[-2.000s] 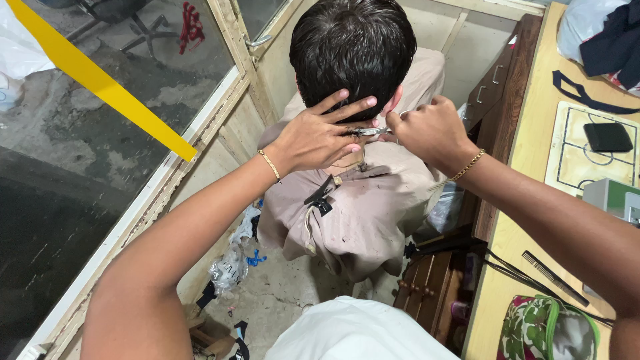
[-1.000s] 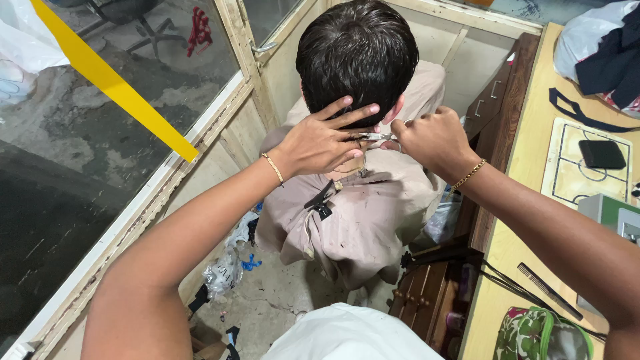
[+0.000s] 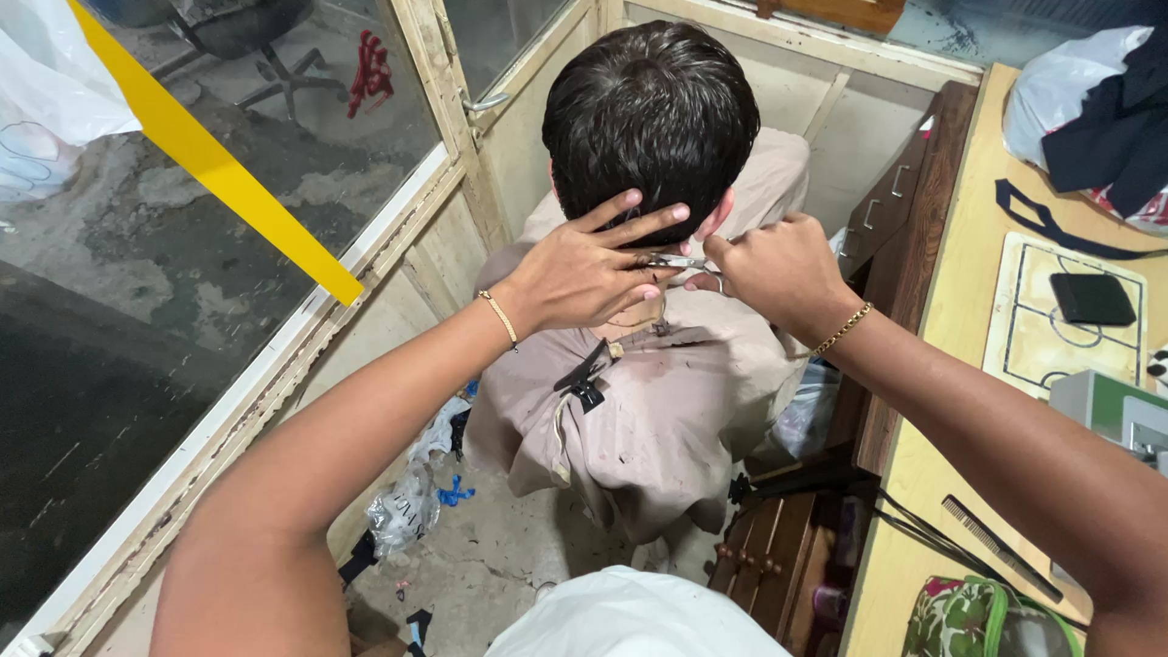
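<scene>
A seated person with short dark hair [image 3: 648,119] has their back to me, draped in a beige barber's cape [image 3: 630,429]. My left hand [image 3: 584,265] lies against the nape with its fingers spread, the scissor blades beside them. My right hand [image 3: 776,274] holds metal haircutting scissors [image 3: 677,262] by the finger rings, the blades pointing left across the lower hairline. Whether the left fingers also pinch hair is too small to tell. A black clip [image 3: 581,379] fastens the cape behind the neck. Cut hair dots the cape.
Along the right runs a wooden counter [image 3: 922,456] with a comb [image 3: 1002,547], a black flat object [image 3: 1092,299], a camouflage-pattern pouch [image 3: 958,616] and a plastic bag [image 3: 1063,82]. At left is a glazed partition [image 3: 356,301]; plastic scraps [image 3: 406,511] lie on the floor.
Both hands stay at the nape, with the scissors held there throughout. Little else has plainly changed apart from a slight shift of the view.
</scene>
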